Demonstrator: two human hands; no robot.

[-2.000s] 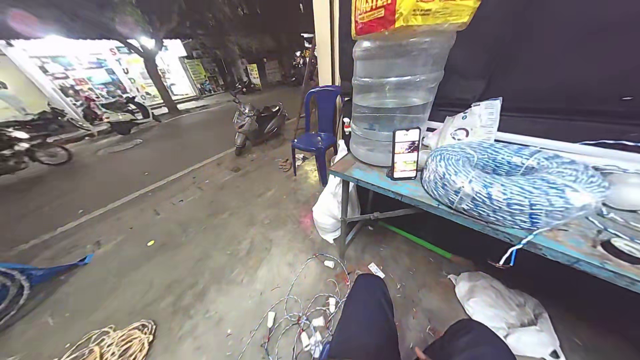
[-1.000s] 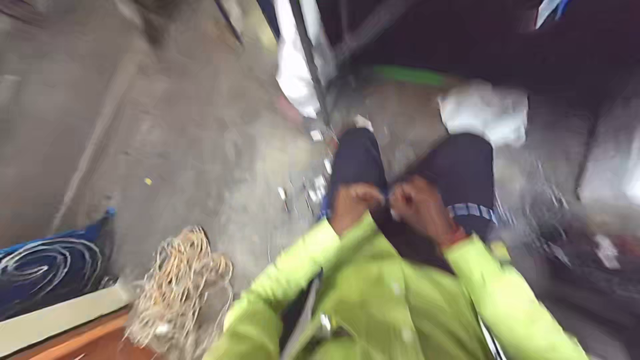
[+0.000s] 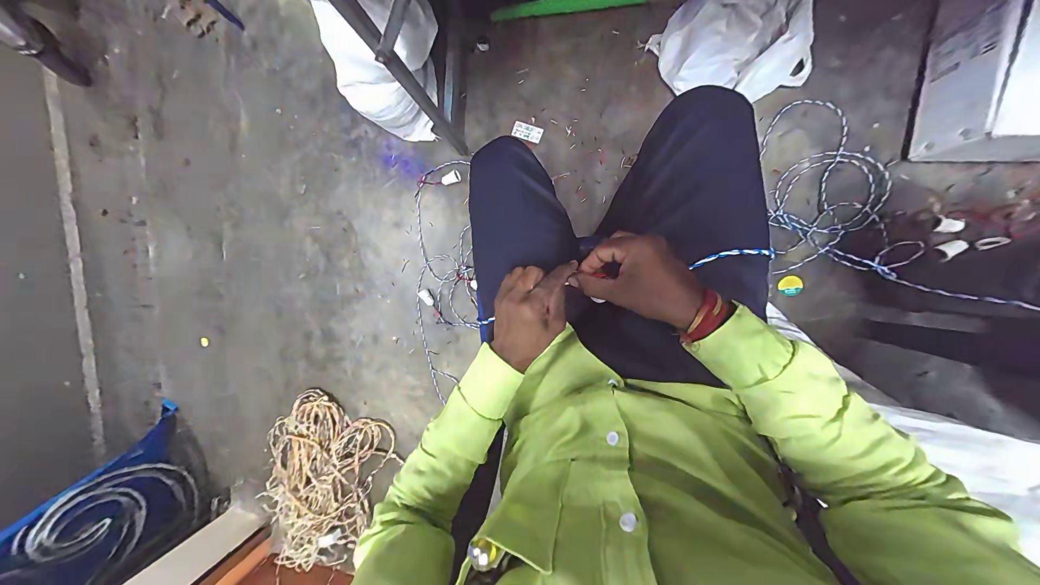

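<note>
My left hand (image 3: 530, 313) is above my lap with its fingers curled, touching the fingertips of my right hand (image 3: 638, 276). A thin red wire end (image 3: 599, 275) shows between the right thumb and fingers. What the left fingers grip is too small to tell. Blue-and-white twisted wire (image 3: 731, 254) crosses my right thigh and runs to a loose coil (image 3: 837, 191) on the ground. More of this wire, with small white bulb holders (image 3: 426, 297), lies in loops beside my left leg.
A bundle of beige cord (image 3: 321, 479) lies at lower left, near a blue sheet (image 3: 97, 504). White sacks (image 3: 735, 49) and a metal table leg (image 3: 406, 77) stand ahead. Several white holders (image 3: 951, 248) lie at the right. A small printed card (image 3: 527, 132) rests on the ground.
The view has swung down from the street and table to my lap. My two hands, apart one second ago, now meet at the fingertips.
</note>
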